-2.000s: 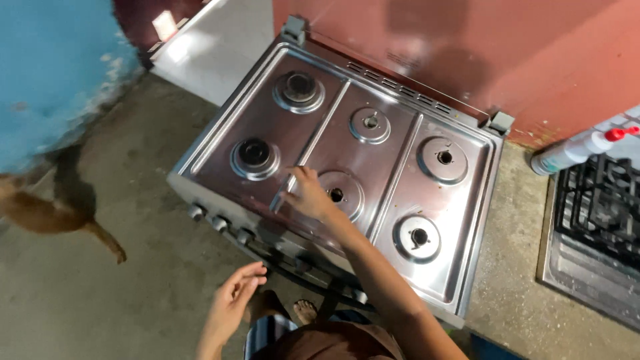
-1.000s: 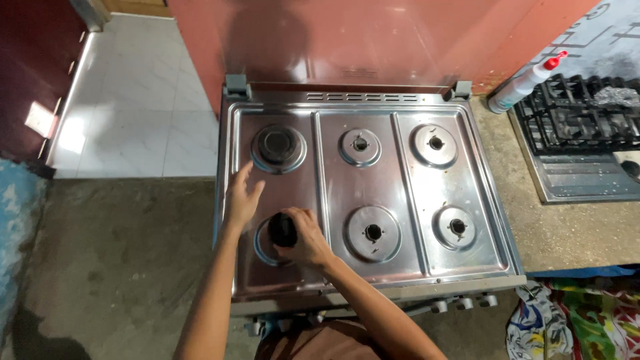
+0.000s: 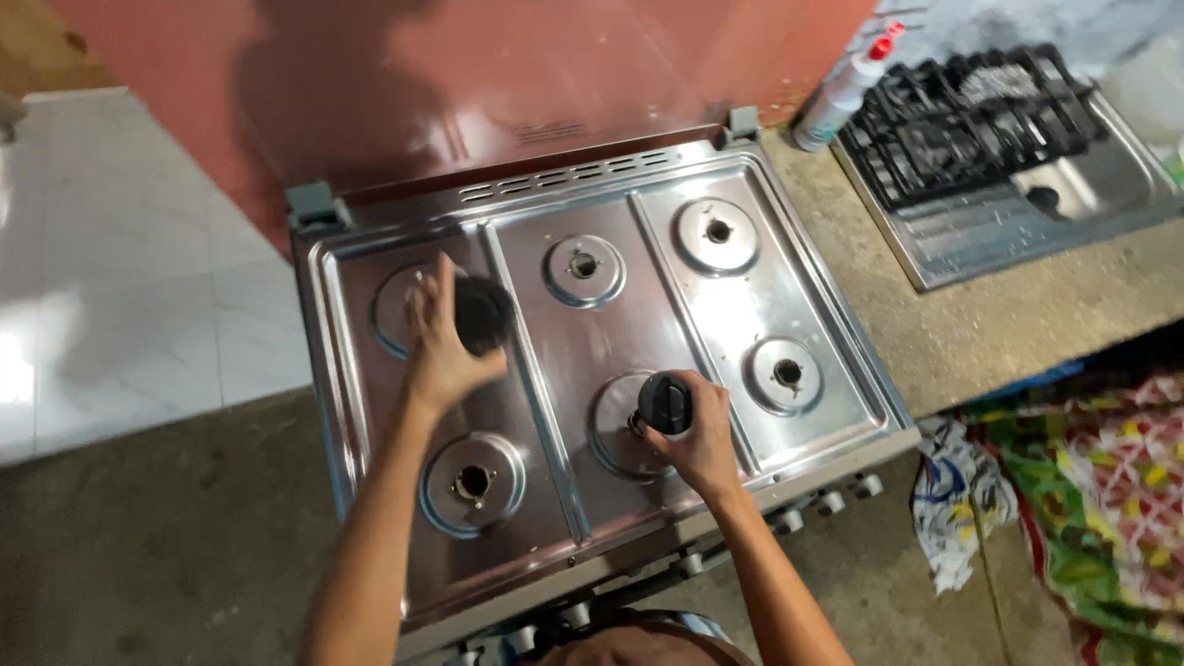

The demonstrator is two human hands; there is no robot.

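Note:
A stainless-steel gas stove top has several round burner seats, most of them bare. My left hand grips a black burner cap, blurred, above the back left part of the stove. The back left burner seat shows partly behind that hand. My right hand holds a smaller black burner cap, tilted, over the front middle burner seat. At the front left, the burner seat has an open hole at its centre.
To the right, a concrete counter carries a white bottle with a red nozzle and black pan supports on a steel sink. The glass stove lid stands raised behind. Patterned cloth hangs below the counter at right.
Both left burners, which bore black burner parts earlier, are uncovered. My left hand has lifted the back one. My right hand has moved right with the front one.

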